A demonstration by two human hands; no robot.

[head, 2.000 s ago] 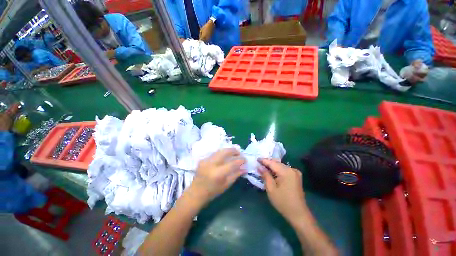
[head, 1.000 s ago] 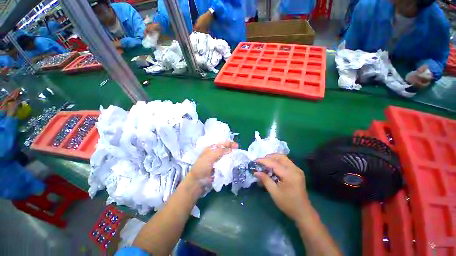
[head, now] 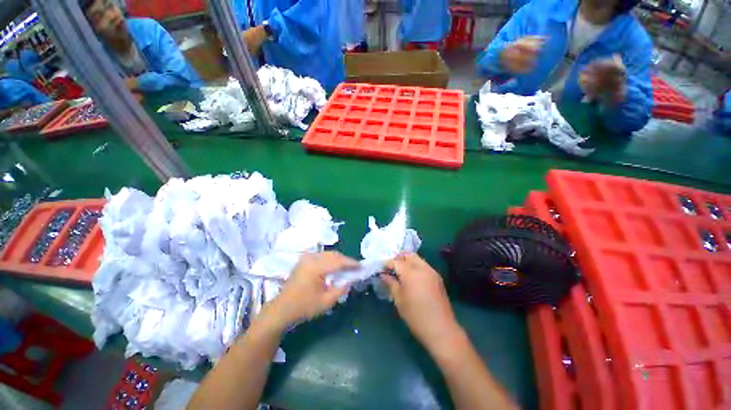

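My left hand [head: 311,284] grips a thin white cloth [head: 353,275] that stretches between my two hands. My right hand [head: 414,290] holds the cloth's other end, with a small dark bit at the fingertips; whether that is a metal part I cannot tell. A small white bundle [head: 390,239] lies just behind my hands. A large pile of white cloths [head: 192,256] lies left of my hands, much bigger than the bundle.
A black fan [head: 513,260] stands right of my hands, beside stacked red-orange compartment trays [head: 633,276]. Another compartment tray [head: 388,122] lies across the bench. A tray of metal parts [head: 56,238] is at left. A metal upright [head: 120,96] rises behind the pile. People in blue sit opposite.
The cloth, crumpled around silvery parts a second ago, is now drawn out thin between my hands. The view has shifted right, showing more of the stacked trays and shiny parts in their pockets.
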